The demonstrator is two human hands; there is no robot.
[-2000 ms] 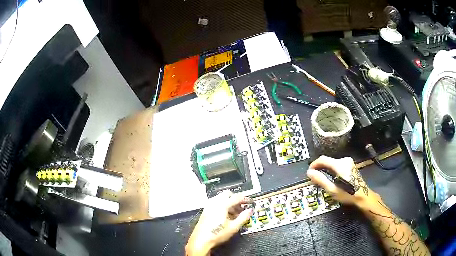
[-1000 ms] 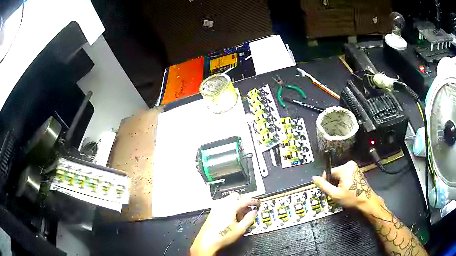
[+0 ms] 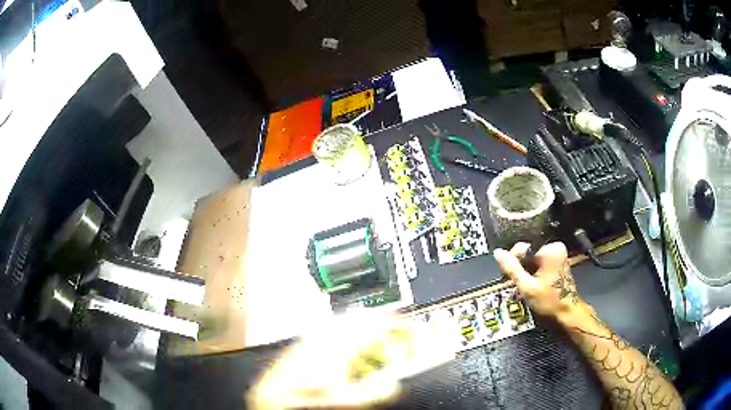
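Note:
A white PCB panel with yellow and black parts lies on the black mat at the front, its left part covered. My left hand is a bright blur left of it. It holds a second, overexposed board panel with yellowish parts, overlapping the first in view. My right hand is at the lying panel's right end, fingers curled round a dark pen-shaped tool, seemingly the soldering iron; it barely shows against the dark background and its tip cannot be made out.
A solder spool stands on white paper. Two small boards, green cutters, a rough cup and the soldering station lie beyond my right hand. Pale conveyor rails are at left, a fan at right.
The panel that had slid out along the rails is gone from them. My left hand has left the lying panel's left end and now holds a panel. The tool no longer stands out upright in my right hand.

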